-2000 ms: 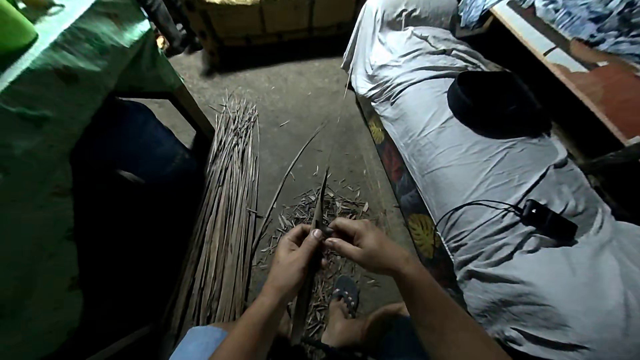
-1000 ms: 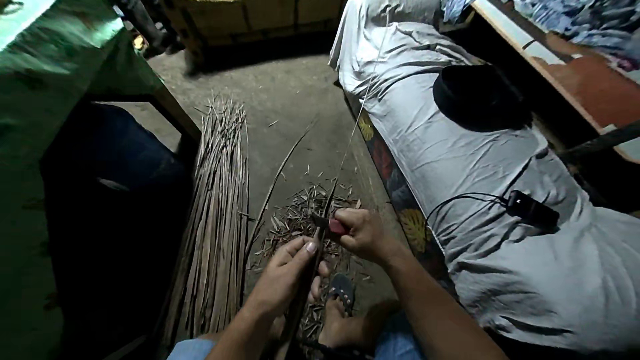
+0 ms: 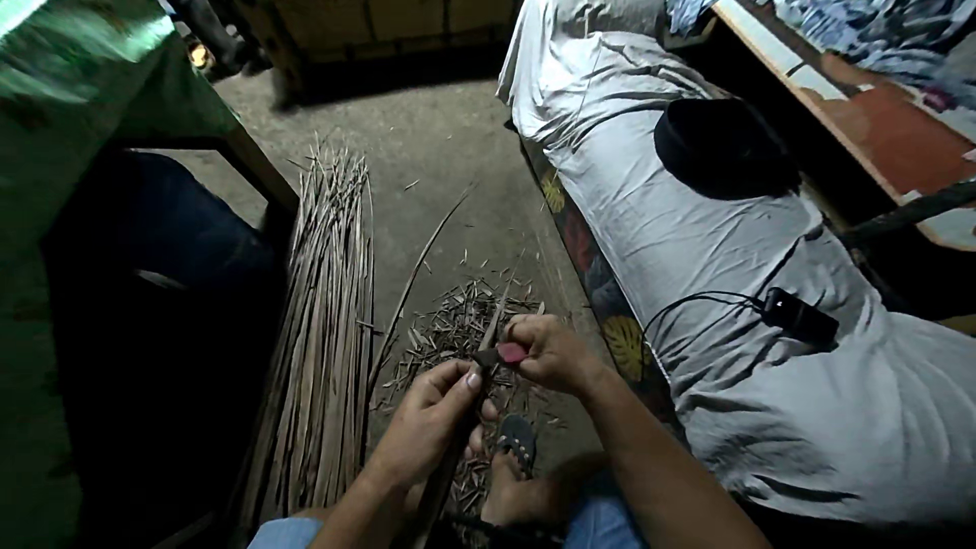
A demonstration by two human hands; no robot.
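My left hand (image 3: pixel 438 415) is closed around a long dried leaf strip (image 3: pixel 441 479), which slants up and away between my legs. My right hand (image 3: pixel 553 354) grips a small knife (image 3: pixel 509 352) with a pinkish-red handle; its dark blade lies at the strip, just beyond my left thumb. Cut plant pieces (image 3: pixel 457 313) are heaped on the floor below both hands. To the left lies a long bundle of dry, thin stalks or leaf strips (image 3: pixel 324 343), and a single curved stalk (image 3: pixel 419 263) rests between the bundle and the heap.
A cushioned seat with a grey cloth (image 3: pixel 633 198) runs along the right, bearing a black hat (image 3: pixel 720 149) and a black device with a cable (image 3: pixel 801 316). A green-covered table (image 3: pixel 84 99) stands at left. My sandalled foot (image 3: pixel 512 465) is beside the cuttings.
Two seconds ago both hands were close together on the strip. My right hand has since come to the right of it, and the knife's red handle now shows.
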